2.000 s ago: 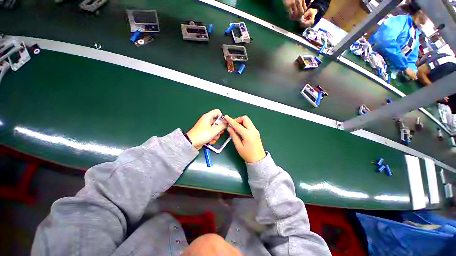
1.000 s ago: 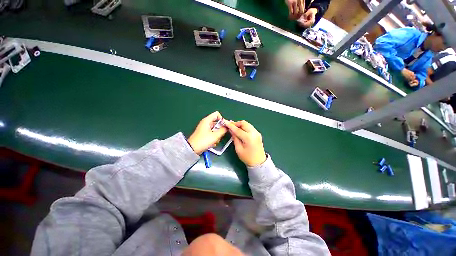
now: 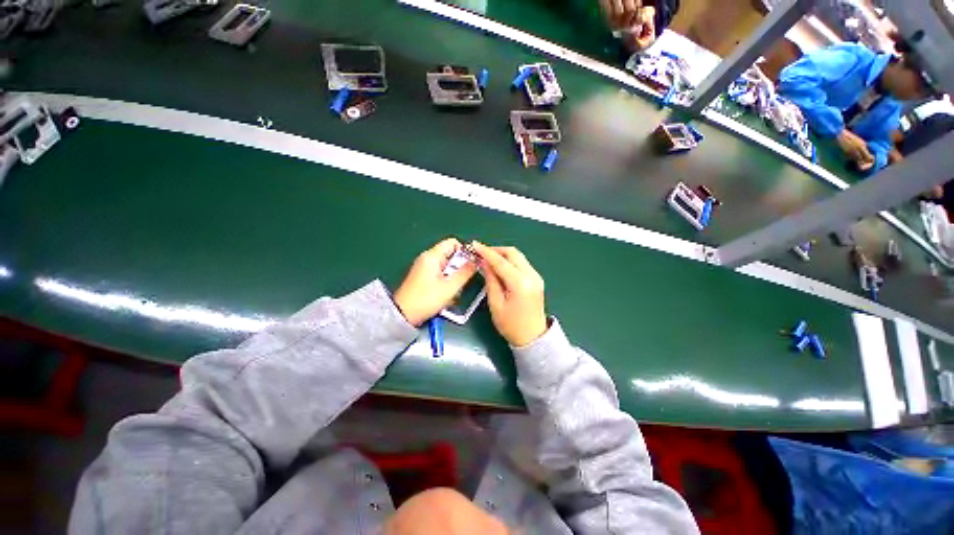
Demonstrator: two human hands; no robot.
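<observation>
A pale grey plastic housing (image 3: 468, 309) with a window opening is held between my two hands over the green bench. My left hand (image 3: 429, 282) grips its left side. My right hand (image 3: 513, 295) has its thumb and fingers at the upper end, where a small pale part with dark marks (image 3: 458, 260) shows between the fingertips. A blue battery (image 3: 436, 338) hangs or lies just below my left hand; any wire to it is too small to tell. My fingers hide much of the housing.
A pale rail (image 3: 471, 195) separates the bench from the belt, which carries several housings (image 3: 456, 87) with blue batteries. Housings (image 3: 31, 134) are piled at the left. Several loose batteries (image 3: 803, 340) lie at the right. A grey metal post (image 3: 837, 204) crosses the right. People work across the belt.
The housings on the belt have moved to the right. My hands stay in nearly the same place, with small finger shifts at the housing's upper end.
</observation>
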